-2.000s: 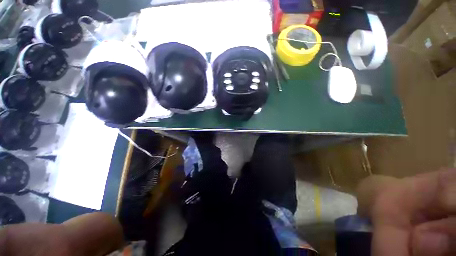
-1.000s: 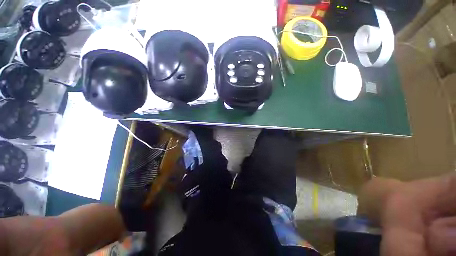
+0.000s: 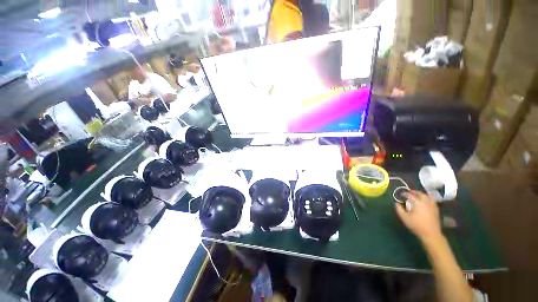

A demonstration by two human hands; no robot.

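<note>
My right hand (image 3: 422,217) rests over the computer mouse (image 3: 408,202) at the right of the green bench; the hand covers most of the mouse and its thin cord loops out above. Three white-and-black dome cameras stand side by side near the front edge: the left (image 3: 223,207) and middle (image 3: 269,203) show plain black balls, the right one (image 3: 318,207) shows small light LEDs. The lit monitor (image 3: 289,88) behind them shows a white area and a pink-blue desktop. My left hand is not in view.
A yellow tape roll (image 3: 368,180) and thin dark tools (image 3: 349,194) lie left of the mouse. The black label printer (image 3: 433,133) and a curled label strip (image 3: 439,177) are behind it. A row of cameras (image 3: 112,221) and a white sheet (image 3: 156,259) lie left. People sit at far left.
The view has lifted from my lap to the monitor and hall. My right hand has moved from the lower right onto the mouse. My left hand has left the picture.
</note>
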